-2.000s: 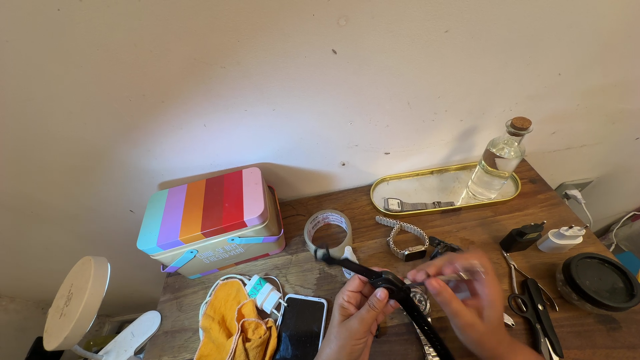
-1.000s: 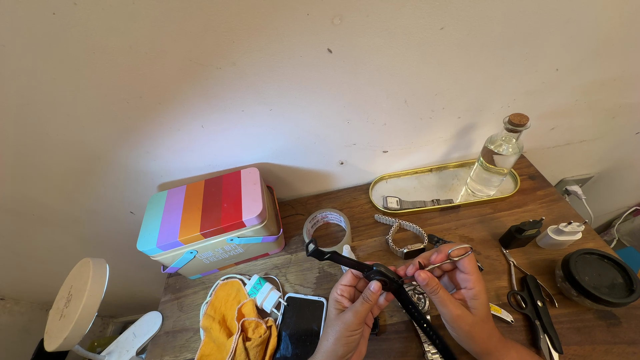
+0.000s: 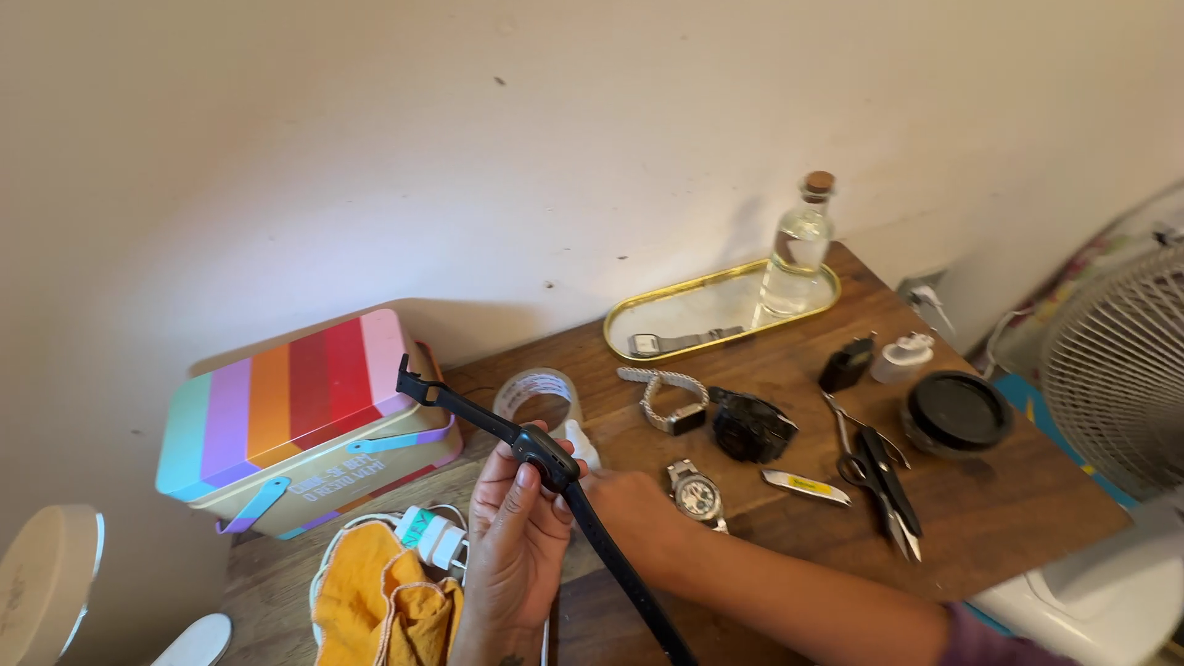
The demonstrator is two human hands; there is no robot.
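Note:
My left hand holds a black smartwatch by its case, back side up, its black strap spread out both ways. My right hand lies just behind it, partly covered by the left hand and strap, so its fingers are hidden. A white object with a narrow tip shows beside the watch case. To the right are a steel wristwatch, a smartwatch with a metal link band, a black chunky watch and a utility knife.
A striped tin box, an orange cloth and a charger are left. Clear tape lies behind my hands. A gold-rimmed tray bears a corked bottle and a watch. Scissors, pliers, a black-lidded jar and a fan are right.
My right hand, which held a small metal tool at the strap, has moved left behind my left hand. The steel wristwatch and the utility knife are now uncovered. The view has shifted right.

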